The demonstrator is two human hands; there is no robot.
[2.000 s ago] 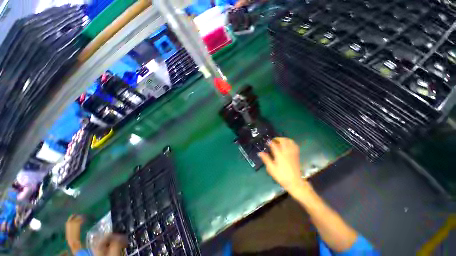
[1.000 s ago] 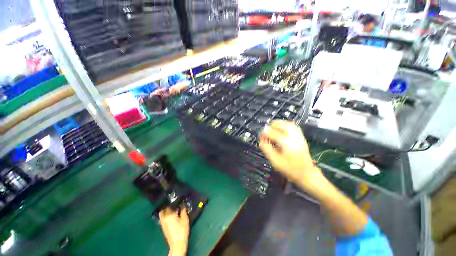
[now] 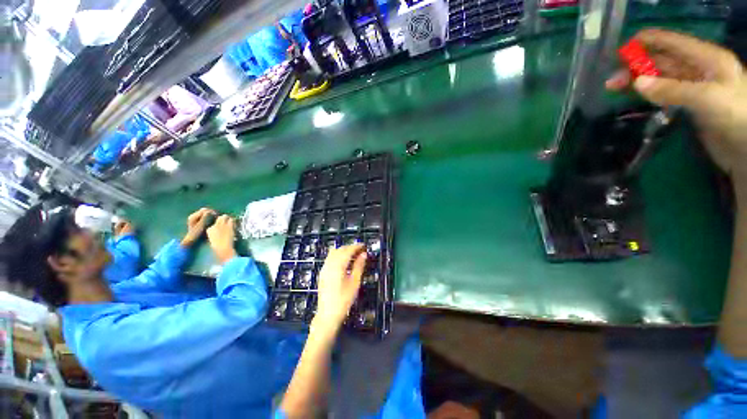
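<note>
My right hand [image 3: 696, 82] is at the upper right with thumb and fingers around the red toggle clamp handle [image 3: 639, 59]. The black press fixture [image 3: 573, 221] stands on the green mat below it, with a small yellow spot at its base corner. A small dark part [image 3: 604, 229] shows on the base. My left hand [image 3: 337, 286] is over the near right pockets of the black blister tray [image 3: 348, 195]. Its fingertips are at a pocket; whether they hold a part cannot be told. The near pockets hold shiny parts; the far ones look bare.
A metal post [image 3: 583, 74] stands beside the fixture. Small dark parts, one a round piece [image 3: 412, 147], lie beyond the tray. A person in blue [image 3: 180, 335] works at the left beside a clear bag [image 3: 268, 216]. Black machines and another tray [image 3: 260, 96] are at the back.
The view has swung left. My left hand has gone from the fixture to the blister tray. My right hand has left the tray stack and taken hold of the red handle.
</note>
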